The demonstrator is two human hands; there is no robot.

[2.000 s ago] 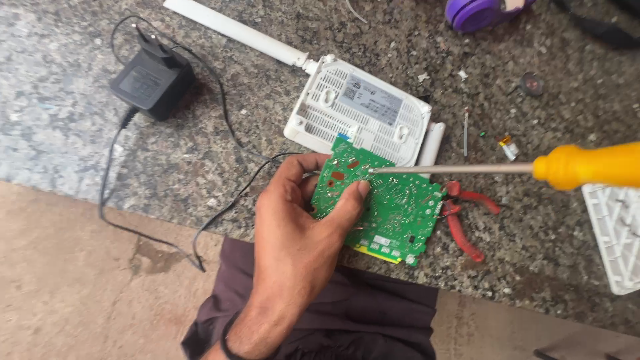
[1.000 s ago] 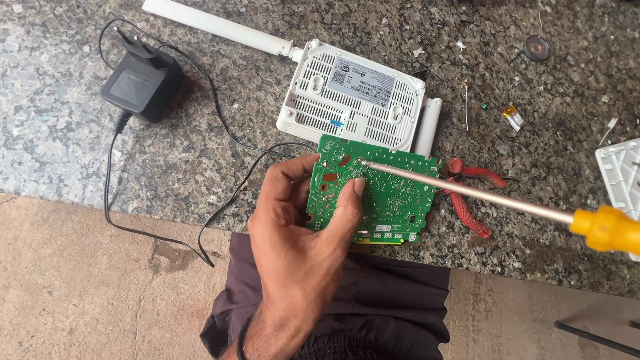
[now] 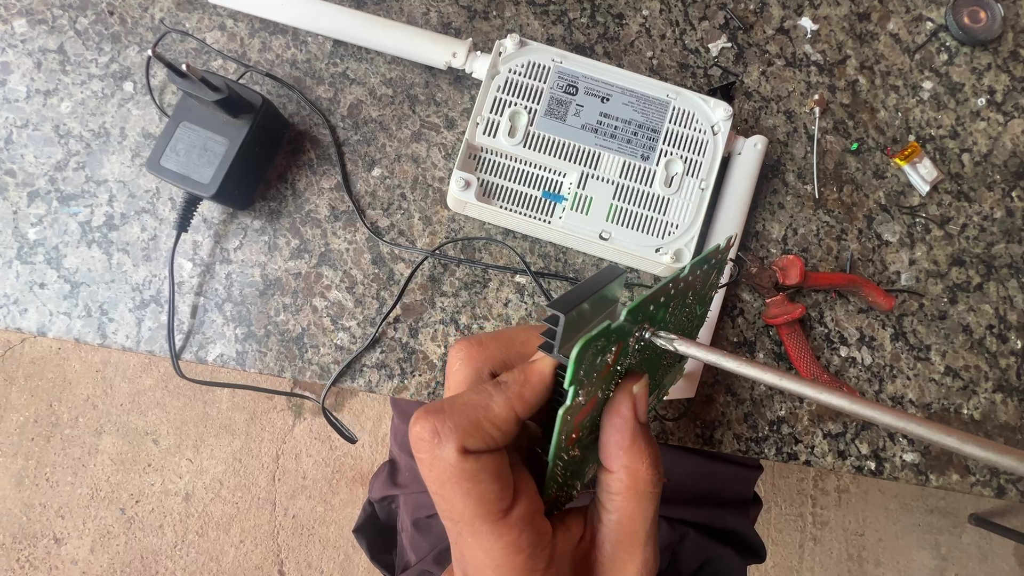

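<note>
My left hand (image 3: 536, 456) grips a green circuit board (image 3: 596, 400) between thumb and fingers, tilted nearly on edge. A dark finned heat sink (image 3: 588, 308) shows on the board's far side, by my fingertips. The tip of a screwdriver with a long metal shaft (image 3: 800, 388) touches the board's soldered face; its handle lies outside the frame at the right. My right hand is not in view. Behind the board a white router housing (image 3: 600, 152) lies with its vented, labelled side up.
Red-handled pliers (image 3: 808, 320) lie right of the board on the granite surface (image 3: 384, 96). A black power adapter (image 3: 216, 140) with a looping cable is at the left. A small battery pouch (image 3: 918, 170), a short cable (image 3: 816, 144) and a round speaker-like part (image 3: 974, 20) lie at the right.
The board has turned from nearly face-on to steeply tilted, which brings the heat sink into sight. The screwdriver's yellow handle, visible before, is now out of frame. The view has moved closer.
</note>
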